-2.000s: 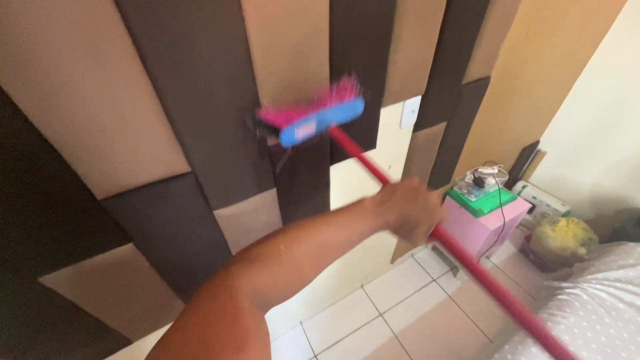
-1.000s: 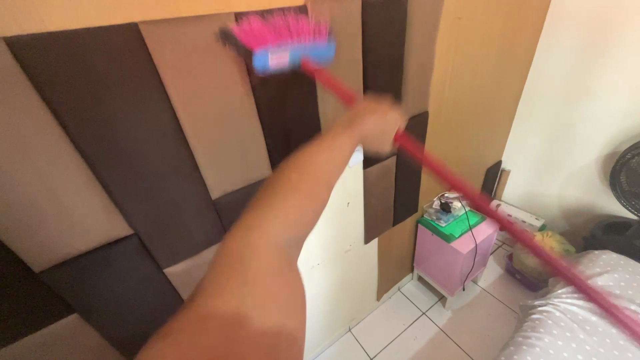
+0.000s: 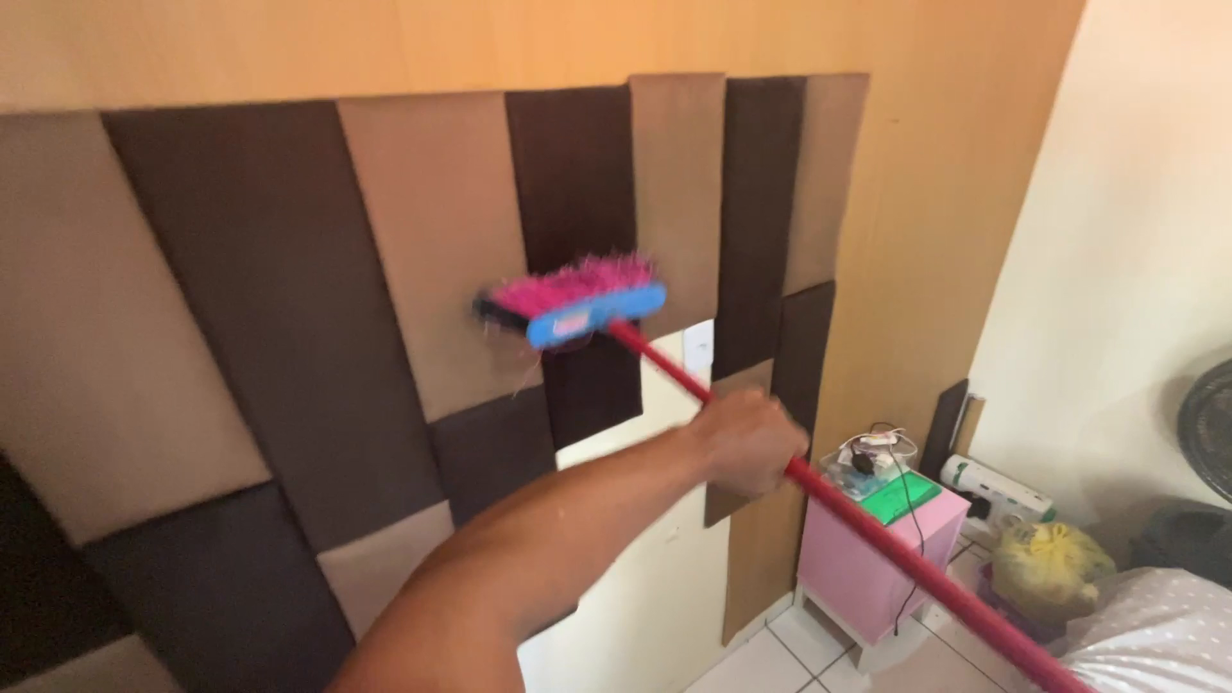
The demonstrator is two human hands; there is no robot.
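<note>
My left hand (image 3: 751,443) is closed around the red handle (image 3: 914,568) of a broom, partway along it. The broom head (image 3: 597,313), blue with pink bristles and a dark end, is at the upholstered wall panels (image 3: 443,221), over a tan and a dark brown one. Its bristles point up and toward the wall; whether they press on the fabric is hard to tell. From my hand the handle slants down to the lower right and leaves the frame. My right hand is out of view.
A white switch plate (image 3: 699,345) is on the wall below the panels. At the right are a pink cabinet (image 3: 866,568) with a green item and cables on top, a power strip (image 3: 996,486), a yellow plastic bag (image 3: 1049,558), a dotted white cloth (image 3: 1155,626) and a black fan (image 3: 1208,423).
One second ago the broom head was at the panels' top edge; now it is lower on them. My left hand has stayed closed on the handle. The view has shifted.
</note>
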